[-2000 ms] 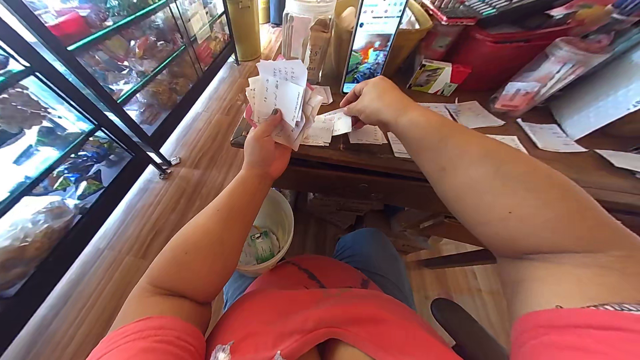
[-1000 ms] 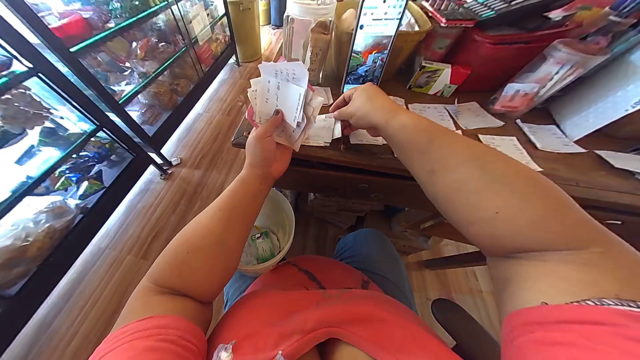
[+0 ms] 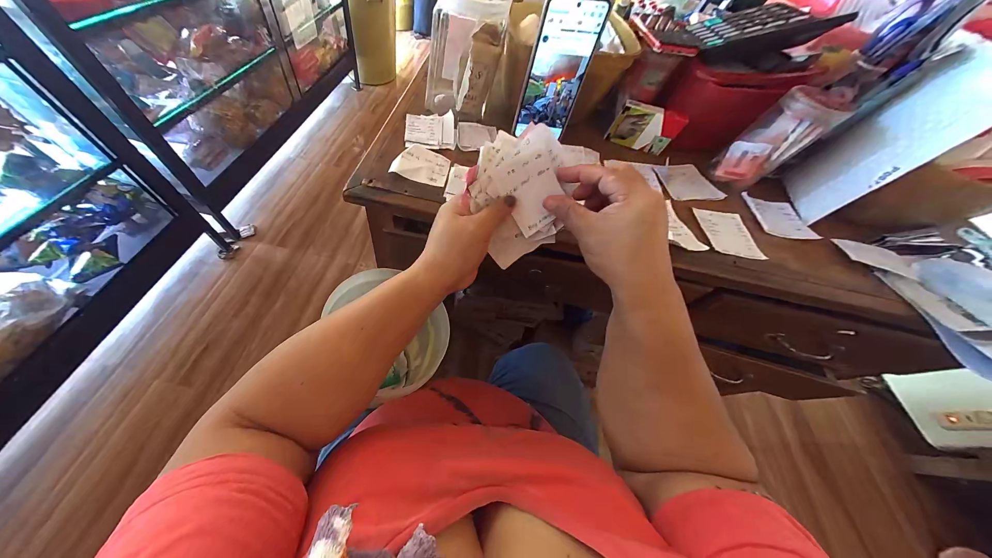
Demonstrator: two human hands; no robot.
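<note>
My left hand (image 3: 465,236) grips a fanned stack of handwritten paper slips (image 3: 523,182) above the front edge of the wooden desk (image 3: 806,279), its thumb on the top slip. At the stack's right side is my right hand (image 3: 612,217), thumb and fingertips close to the top slip; whether they pinch it cannot be told. Several more slips lie on the desk, among them a written slip (image 3: 729,232) to the right and another slip (image 3: 420,164) at the left corner. A lit smartphone (image 3: 559,66) stands upright behind the stack.
Along the desk's back are a clear plastic jar (image 3: 465,58), a red container (image 3: 721,97), a calculator (image 3: 744,27) and a plastic bag (image 3: 783,132). A pale bucket (image 3: 434,341) stands on the floor below my left forearm. Glass display shelves (image 3: 174,116) line the left side.
My right hand has moved from the slips on the desk to the stack in my left hand. Slips at the desk's left corner, earlier hidden behind the stack, now show.
</note>
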